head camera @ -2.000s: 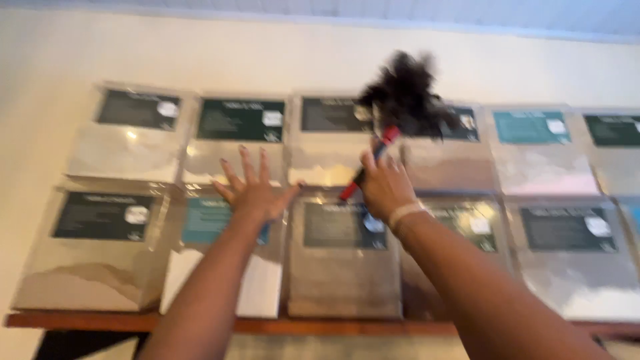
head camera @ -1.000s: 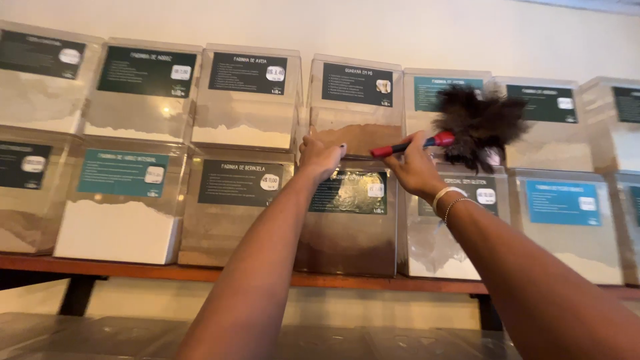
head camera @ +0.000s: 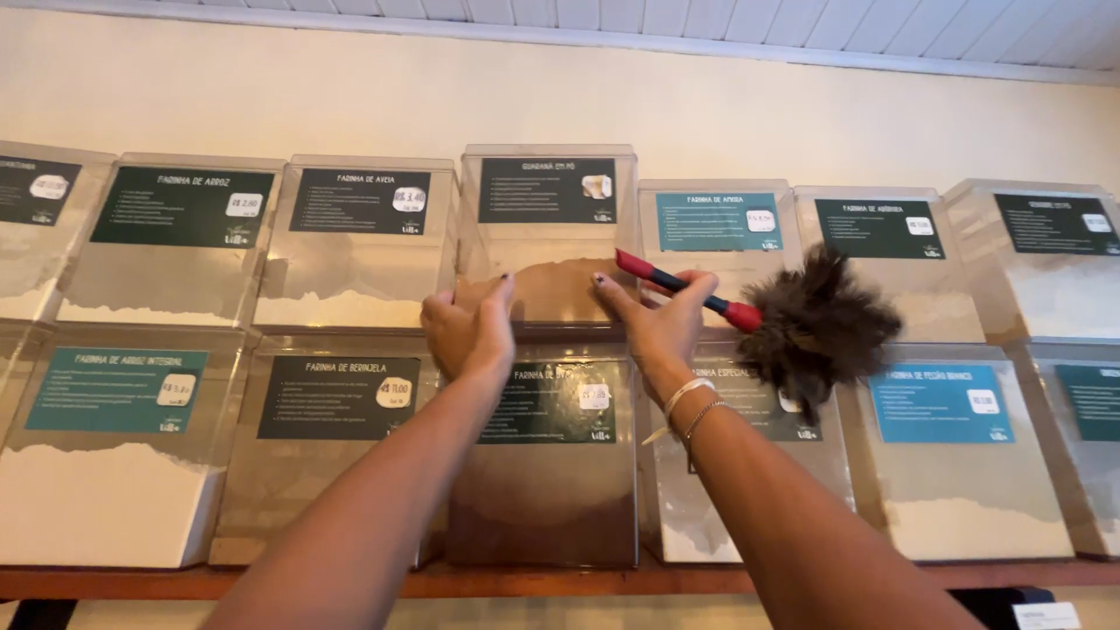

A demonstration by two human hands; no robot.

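Both of my hands grip the lower sides of a clear plastic bin of brown powder (head camera: 560, 293) in the upper row. At its left side is my left hand (head camera: 472, 328), thumb on the front face. My right hand (head camera: 669, 324) has its thumb on the right side of the front and also holds a feather duster (head camera: 822, 328) by its red and black handle. The duster's dark feathers point right, in front of neighbouring bins. Below the gripped bin stands another clear bin with dark powder (head camera: 542, 499), partly behind my forearms.
Clear bins of pale flour, such as one at upper left (head camera: 144, 280) and one at lower right (head camera: 971, 490), stand side by side in two stacked rows on a reddish wooden shelf (head camera: 525, 582). Behind them is a cream wall (head camera: 350, 96), under a white panelled ceiling (head camera: 700, 26).
My left hand has gone from spread over the bins to the left side of the brown powder bin. My right hand, with the duster, has come against its right side. The gripped bin now sits higher than its neighbours.
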